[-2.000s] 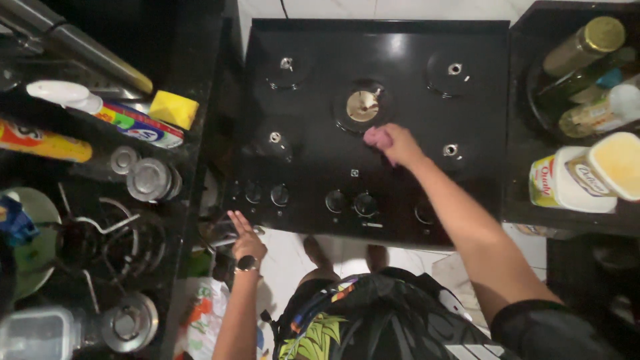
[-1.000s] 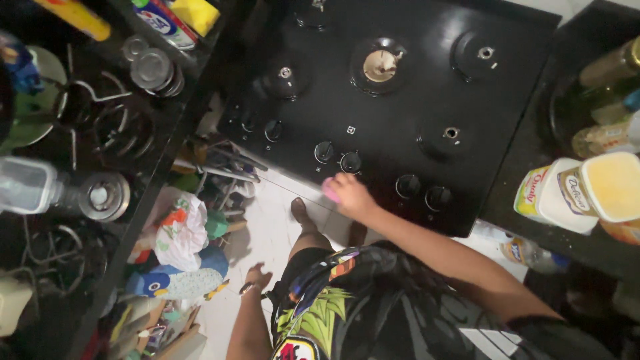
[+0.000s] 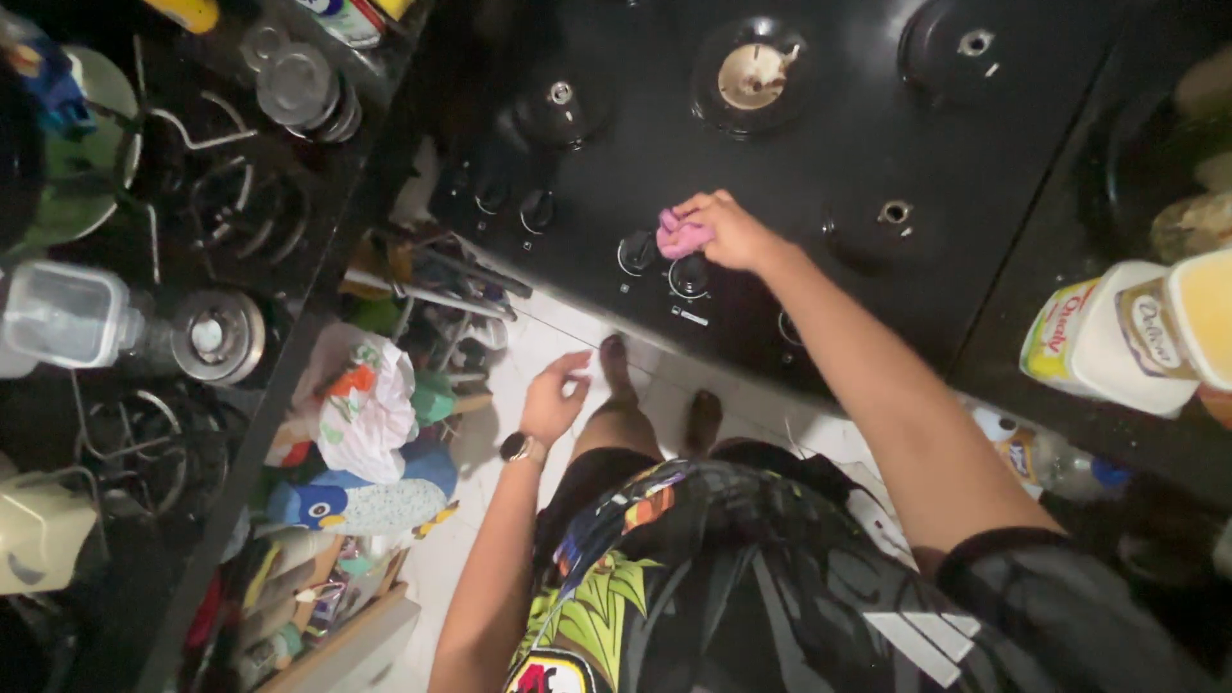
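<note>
My right hand [image 3: 733,231] holds a crumpled pink cloth [image 3: 681,234] against the black cooktop [image 3: 635,173], just above two of its control knobs. One knob [image 3: 636,252] is beside the cloth and another [image 3: 688,276] lies just under the hand. Bare burner seats stand around, with a stained round burner [image 3: 754,77] at the top centre. Over the floor, short of the cooktop's front edge, hangs my left hand [image 3: 555,397], fingers loosely curled and apart, holding nothing. A watch is on that wrist.
On the dark counter at left are metal pan supports [image 3: 154,423], a clear plastic container [image 3: 67,313] and stacked burner parts [image 3: 298,87]. Plastic tubs [image 3: 1107,337] stand on the right counter. Below, a shelf holds a plastic bag [image 3: 371,404] and a blue bird-shaped item [image 3: 385,496].
My right hand with the cloth has gone from beside the central burner to the front edge, then back onto the cooktop by the knobs. My left hand has left the cooktop's front left corner.
</note>
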